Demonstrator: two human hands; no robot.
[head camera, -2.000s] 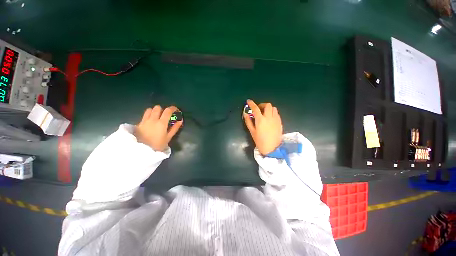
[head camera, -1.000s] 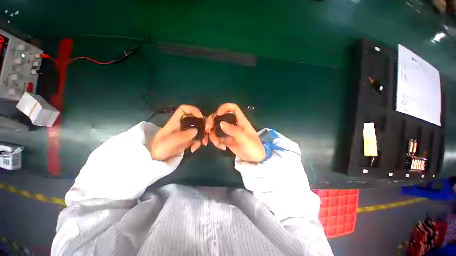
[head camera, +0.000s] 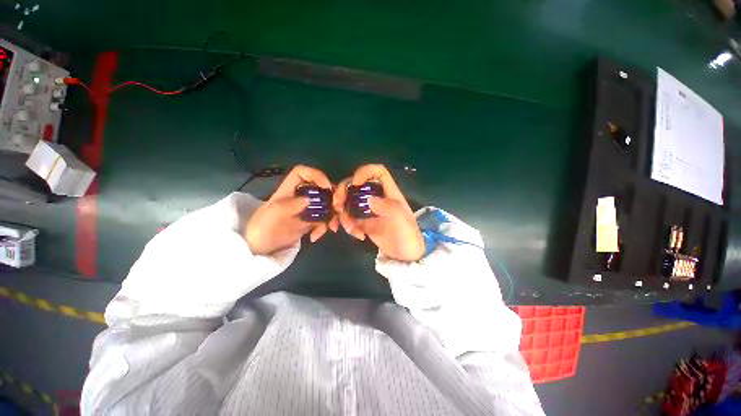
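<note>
My left hand holds a small dark smartwatch module with lines of white-purple text lit on its face. My right hand holds a second module, also lit with white-purple text, its thumb lying over part of the face. The hands are side by side above the green mat, fingers close together. A thin black test cable runs to the mat beside my left hand. A blue wrist strap is on my right wrist.
Power supply and white box stand at left, with red and black leads. A second white box is lower left. Black foam tray with paper sheet is at right. Red plastic bin is at the near edge.
The hands moved from apart on the mat to close together, each with a module. The module faces, dark a second ago, now show lit text. The view has shifted slightly.
</note>
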